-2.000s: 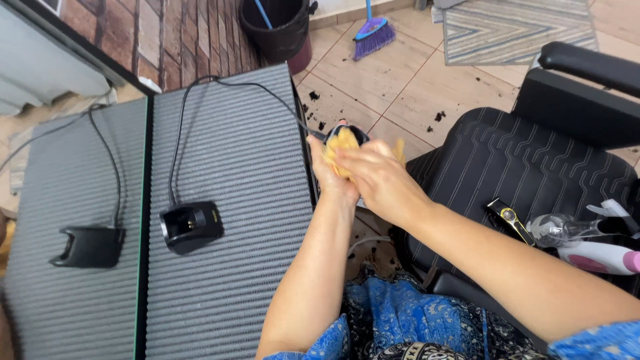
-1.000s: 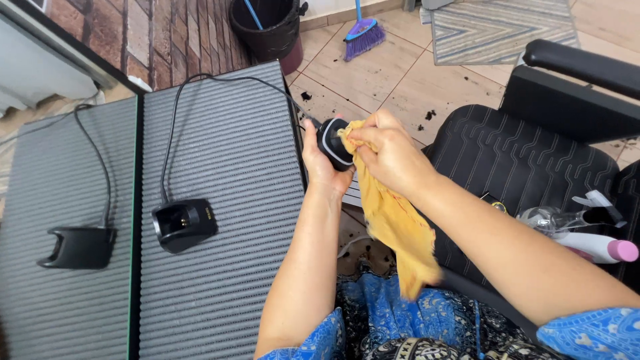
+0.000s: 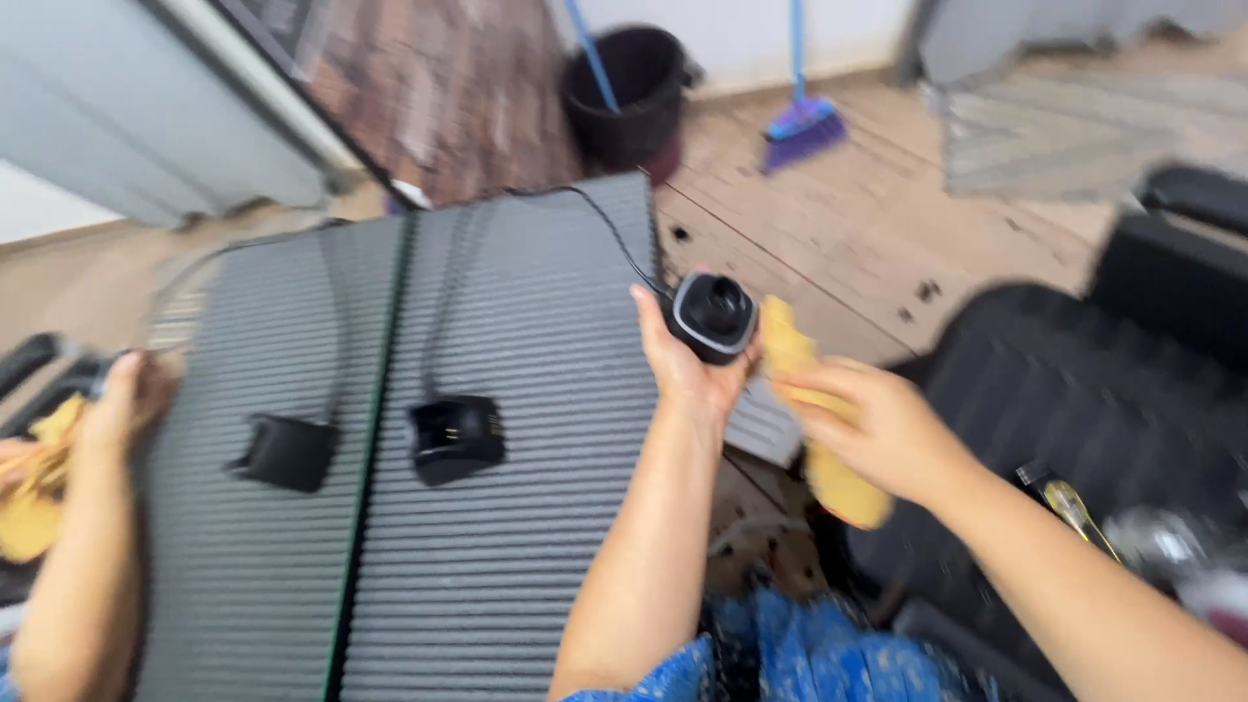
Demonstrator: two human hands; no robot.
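A black charging stand with a grey rim (image 3: pixel 715 314) and a cable rests in my left hand (image 3: pixel 697 375), its hollow top facing up. Just right of it, my right hand (image 3: pixel 858 419) grips a yellow cloth (image 3: pixel 843 483), part of which hangs below the fingers. The cloth is close to the stand; whether they touch is unclear. Another black charging dock (image 3: pixel 458 439) with metal contacts sits on the ribbed grey counter (image 3: pixel 517 556), left of my hands. A mirror (image 3: pixel 253 565) along the counter reflects the dock, my arms and the cloth.
A black salon chair (image 3: pixel 1033 390) at right holds a hair clipper (image 3: pixel 1068 502) and a blurred clear bottle (image 3: pixel 1160 541). Behind the counter stand a dark bucket (image 3: pixel 629 122) and a purple broom (image 3: pixel 804 132). Dark hair clippings (image 3: pixel 926 291) lie on the tiled floor. A patterned rug (image 3: pixel 1072 136) is at back right.
The cloth was against the stand in my left hand; my right hand has since drawn it to the right, leaving the stand's top uncovered. The view has shifted left.
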